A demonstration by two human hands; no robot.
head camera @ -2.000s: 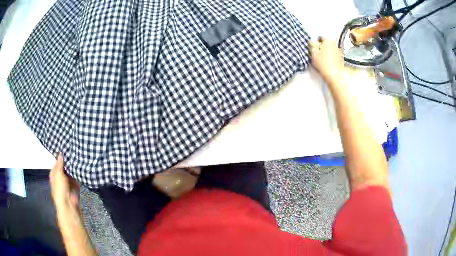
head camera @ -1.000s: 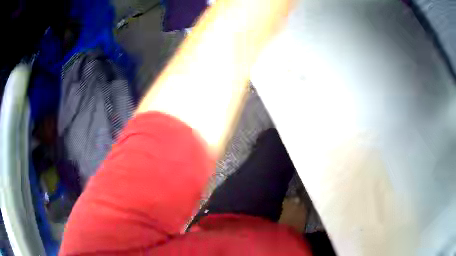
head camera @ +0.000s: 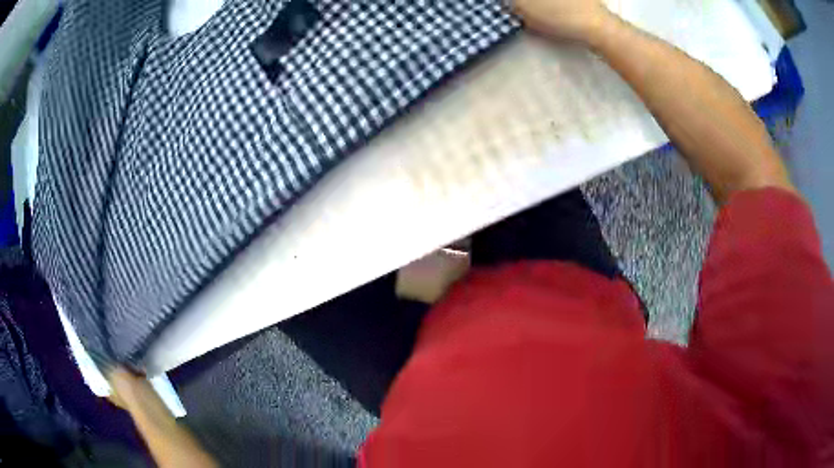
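Observation:
A black-and-white checked garment is spread over the white pressing table cover. Its near edge runs in a fairly straight slanting line from lower left to upper right. A small black patch lies on the cloth near the top. My left hand grips the garment's lower-left corner at the table's front edge. My right hand holds the right end of the same edge near the top; its fingertips are partly cut off or blurred. The iron is not in view.
The white cover has faint brown scorch marks. Dark cloth lies low at the left, beyond the table. Blue material shows at the table's right end. A speckled floor is below.
The view swung away to a heap of checked cloth, then back to the table. Compared with the oldest frame, the garment lies flatter, its near edge is straighter, and the iron has left the view.

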